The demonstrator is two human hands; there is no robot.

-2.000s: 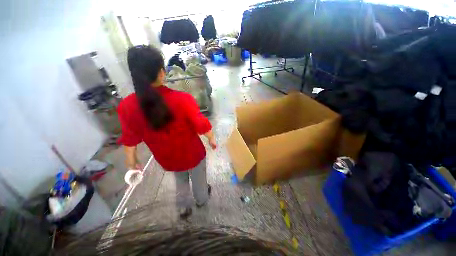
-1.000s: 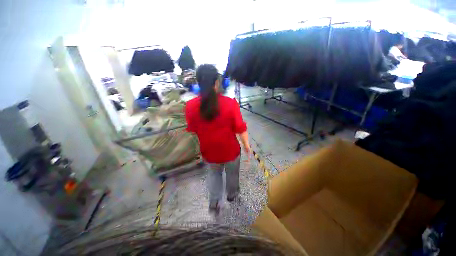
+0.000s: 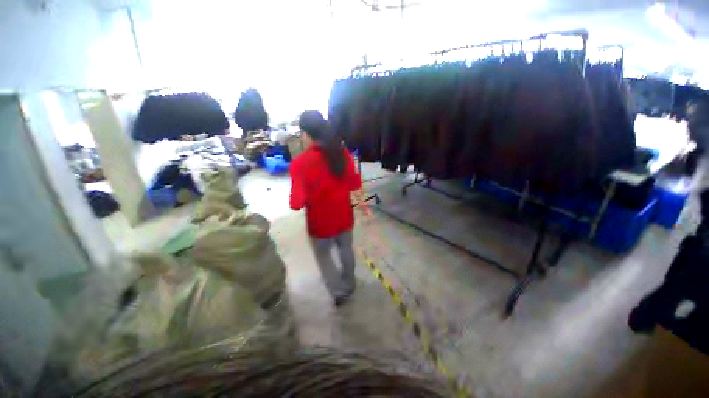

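Note:
Neither my left hand nor my right hand shows in the head view. Nearest in front of me at the lower left are bulging tan-green woven sacks (image 3: 225, 272), blurred at their near side. A long wheeled garment rack (image 3: 536, 249) with dark clothes (image 3: 482, 116) hanging from it stands at the right. A dark blurred band, which looks like hair, crosses the bottom edge and hides what is below.
A person in a red top (image 3: 326, 194) is ahead, back towards me. Yellow-black tape (image 3: 400, 307) runs along the grey floor. Blue bins (image 3: 626, 225) stand under and beside the rack. Heaps of clothes (image 3: 210, 151) lie at the back left. A brown carton edge (image 3: 672, 365) shows lower right.
The view has moved forward past the open carton, which is now mostly out of view. The sacks and rack appear nearer. The person in red has walked farther ahead.

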